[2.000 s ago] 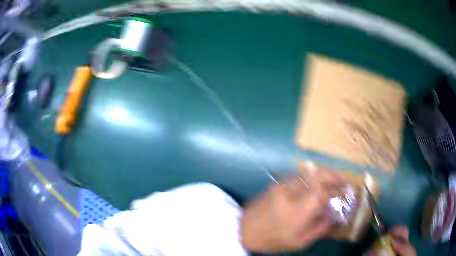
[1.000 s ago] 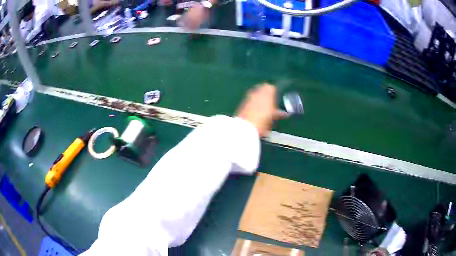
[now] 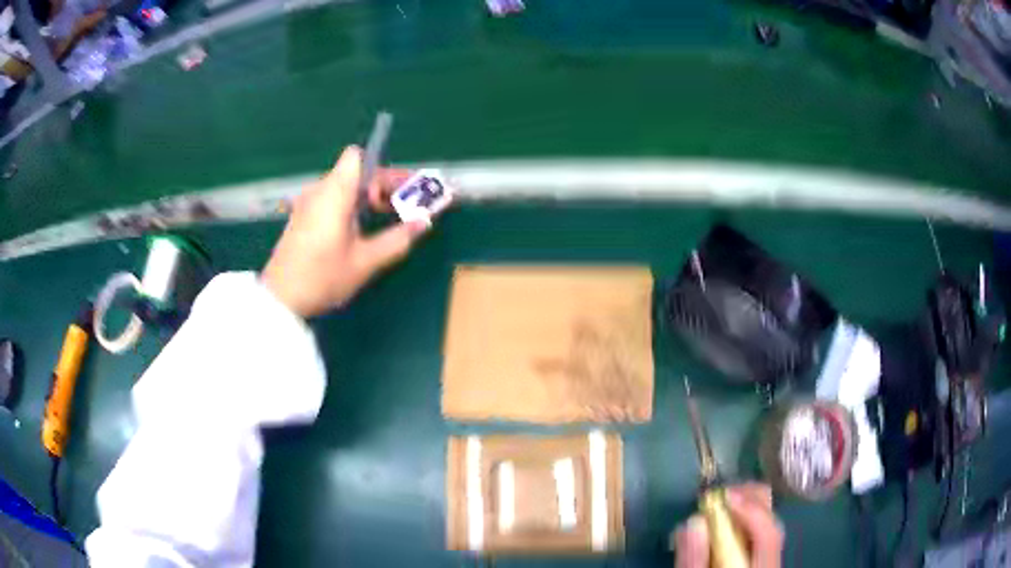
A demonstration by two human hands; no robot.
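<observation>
My left hand (image 3: pixel 333 239) is raised at the upper left, near the pale rail. It holds a small white-rimmed watch housing (image 3: pixel 422 195) with dark electronics between its fingertips, and a slim grey tweezers strip (image 3: pixel 377 144) sticks up from the same hand. My right hand (image 3: pixel 732 530), cut off by the bottom edge, grips the soldering iron (image 3: pixel 723 530) by its yellowish handle, tip pointing up. The brown holding fixture (image 3: pixel 460 499) with pale tape strips lies at the bottom centre, with no housing in its recess. The tan cardboard sheet (image 3: pixel 532 333) lies above it, with dark marks.
A black fume fan (image 3: pixel 743 305) stands right of the cardboard. The tip-cleaning tub (image 3: pixel 815 447), white paper (image 3: pixel 850 377) and dark cluttered tools (image 3: pixel 956 366) are farther right. Solder spool (image 3: pixel 162 270), tape roll (image 3: pixel 102 316) and orange screwdriver (image 3: pixel 67 383) lie left. The pale rail (image 3: pixel 665 181) crosses behind.
My left hand reached out beyond the rail, then came back towards me with a housing in its fingers. The view has tilted down, and my right hand with the iron is visible again.
</observation>
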